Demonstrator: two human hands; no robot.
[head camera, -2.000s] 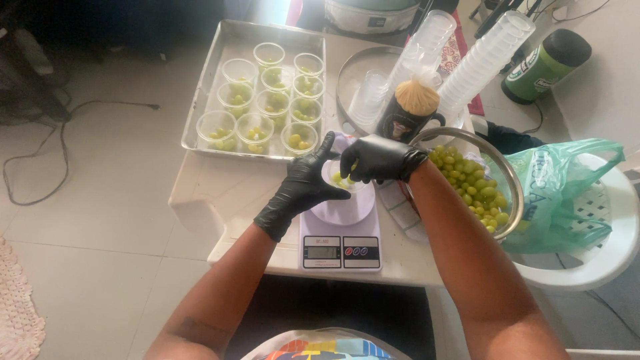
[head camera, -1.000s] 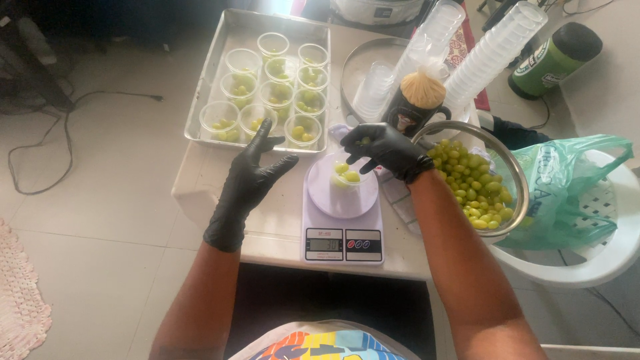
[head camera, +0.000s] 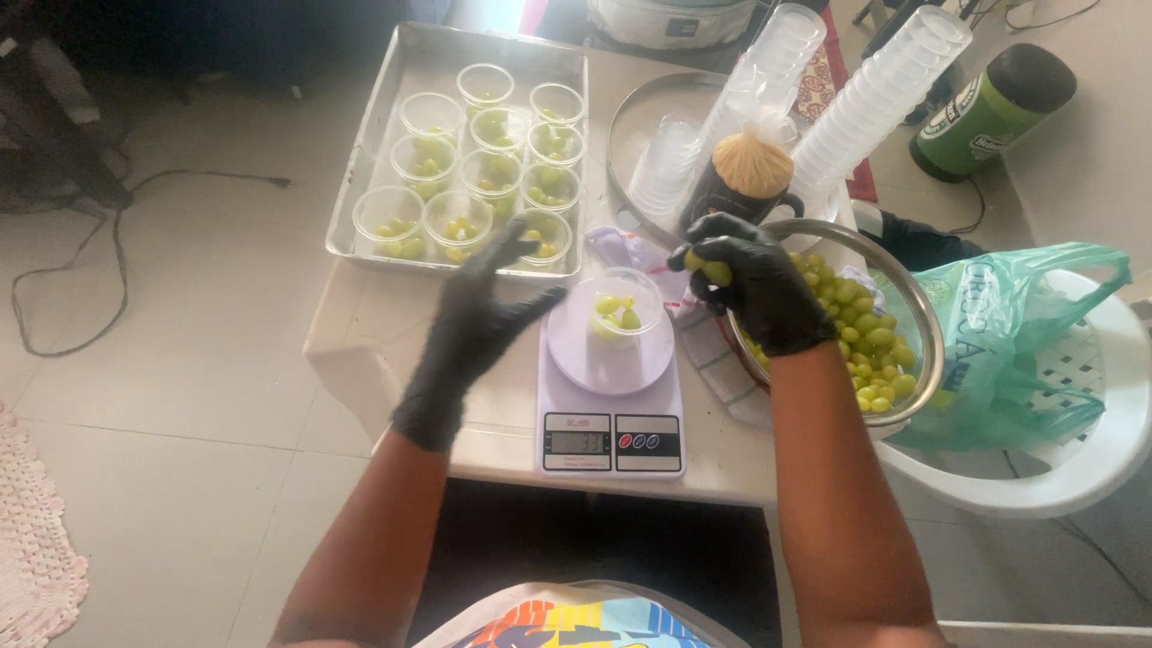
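A clear plastic cup with several green grapes in it stands on the round plate of a white digital kitchen scale. My left hand, in a black glove, is raised to the left of the cup with its fingers apart and nothing in it. Green grapes are between the fingers of my gloved right hand, above the left rim of a metal bowl full of grapes. At the back left, a metal baking tray holds several clear cups of grapes.
Stacks of empty clear cups and a round metal tray are at the back right. A dark mug with a tan filled bag on top stands behind my right hand. A green plastic bag lies on a white plastic chair.
Two seconds ago both hands were at the cup on the scale. My left hand has let go and moved left; my right hand has moved right, and grapes now show in its fingers.
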